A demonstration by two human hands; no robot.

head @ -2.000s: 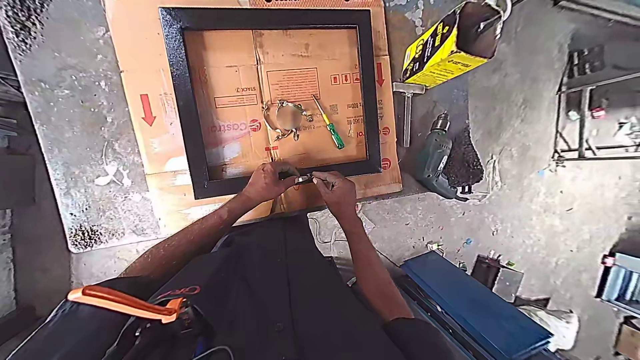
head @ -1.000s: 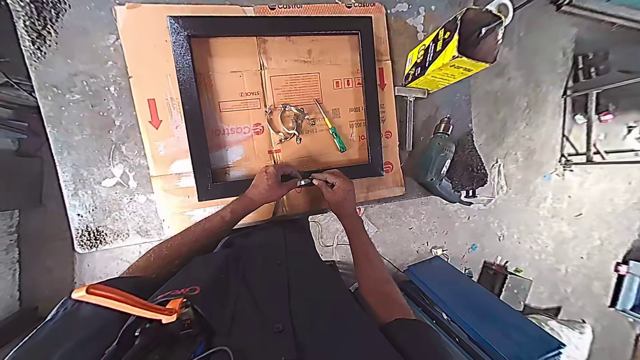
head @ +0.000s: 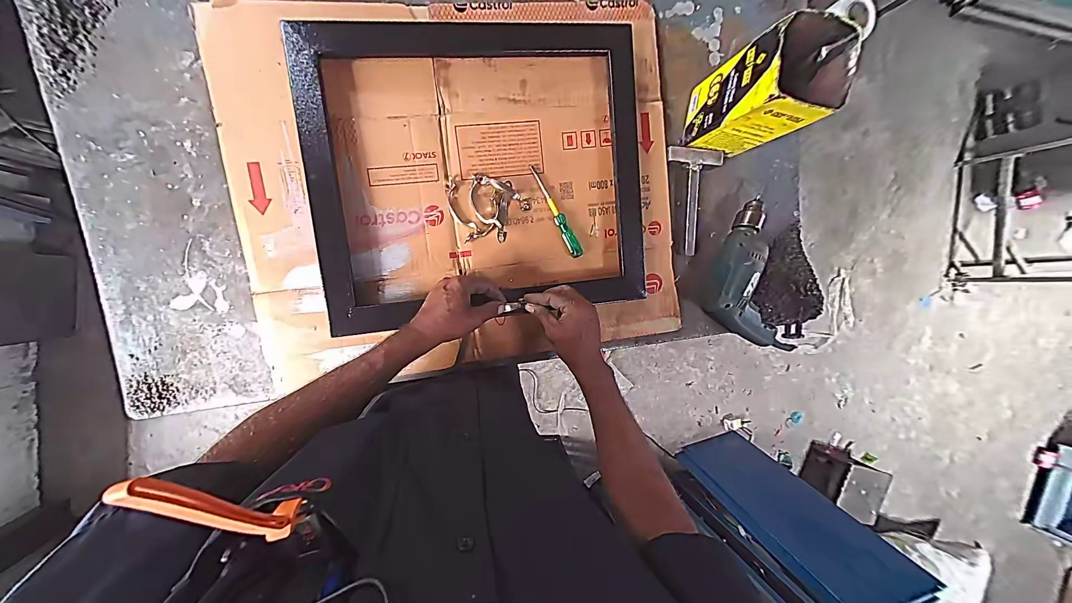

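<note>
My left hand [head: 456, 310] and my right hand [head: 569, 320] meet at the near side of a black rectangular frame [head: 306, 167]. Between their fingertips they hold a small part [head: 512, 308], pale at its left end and dark at its right; it is too small to identify. The frame lies flat on an opened cardboard box [head: 402, 126]. Inside its opening, on the cardboard, are curved metal clamp-like pieces [head: 486, 208]. A screwdriver [head: 563, 222] with a green and yellow handle lies just to their right.
Right of the cardboard are a T-shaped metal piece [head: 692, 197], a power drill [head: 739, 272], a dark brush [head: 787, 276] and a yellow and black box [head: 754, 88]. A blue metal box [head: 804, 519] stands at lower right. A metal stand [head: 1001, 209] is at far right.
</note>
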